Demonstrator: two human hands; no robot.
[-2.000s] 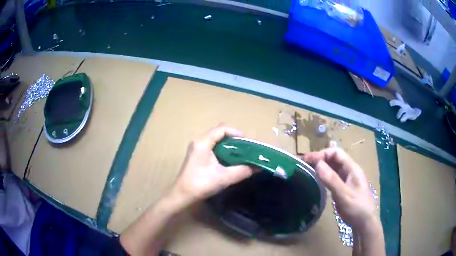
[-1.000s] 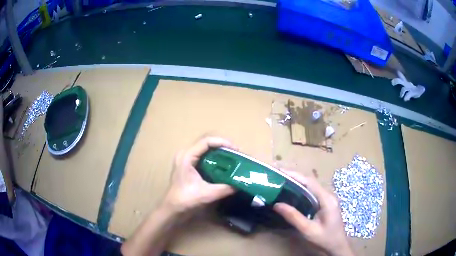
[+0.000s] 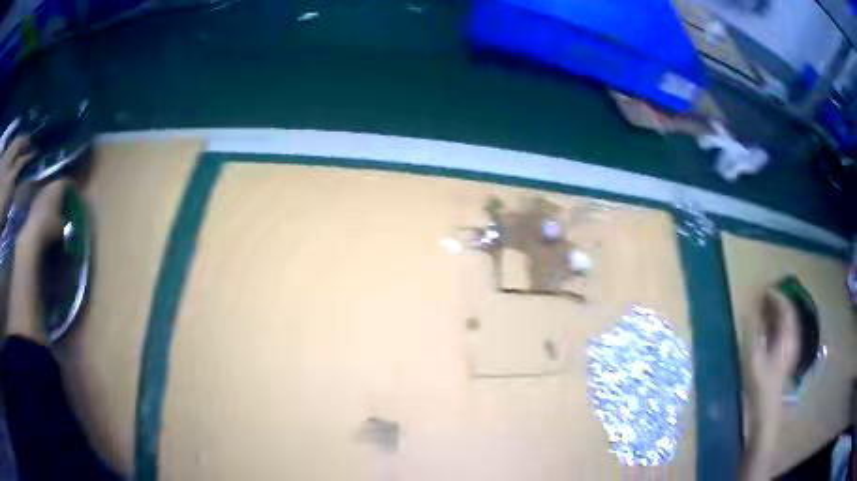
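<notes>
My left hand is at the far left, blurred, on the upper end of a green oval housing with a chrome rim. Its arm wears a dark sleeve. My right hand is at the far right, blurred, holding another green housing low over the right cardboard sheet. The fingers of both hands are hard to make out. The brown-stained pad with small white round pieces lies right of centre. The glittering heap of small silver parts lies nearer me.
The large cardboard sheet lies in front, with a dark mark near its front. A pale strip runs behind it. A blue bin and a white glove are at the back right. Another person's hand is at the left edge.
The housing I held in both hands has gone from the centre to the far right with my right hand. My left hand has moved to the housing at left. The view has turned rightward.
</notes>
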